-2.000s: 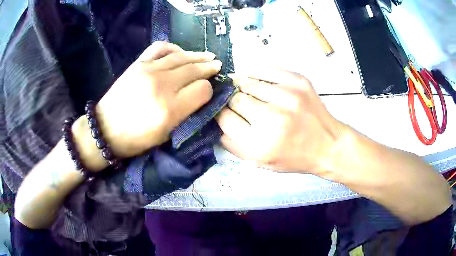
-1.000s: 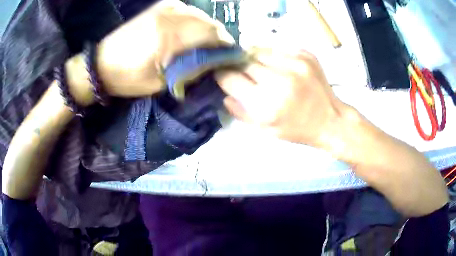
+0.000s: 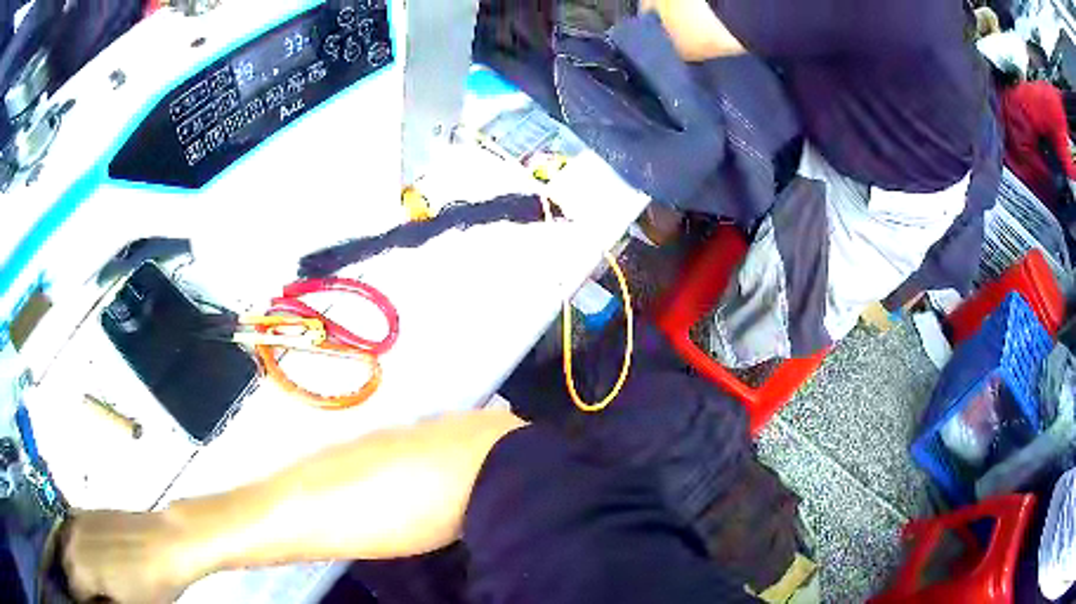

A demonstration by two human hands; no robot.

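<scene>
My right hand is at the lower left corner, with its forearm stretched across the table edge. Its fingers look curled beside a narrow dark edge of material, but the picture's rim cuts the view and I cannot tell whether it grips it. My left hand is not in view. The sewing machine's white head with a black control panel is at the upper left. The presser foot and the stitching area cannot be made out.
A black phone, red and orange scissors, a wooden-handled tool and a dark fabric strip lie on the table. An orange-yellow cord hangs off its edge. Beyond are a seated person, red stools and a blue crate.
The view has swung right, away from the foot area. My left hand and the garment folds have left the picture. My right hand now shows only at the lower left.
</scene>
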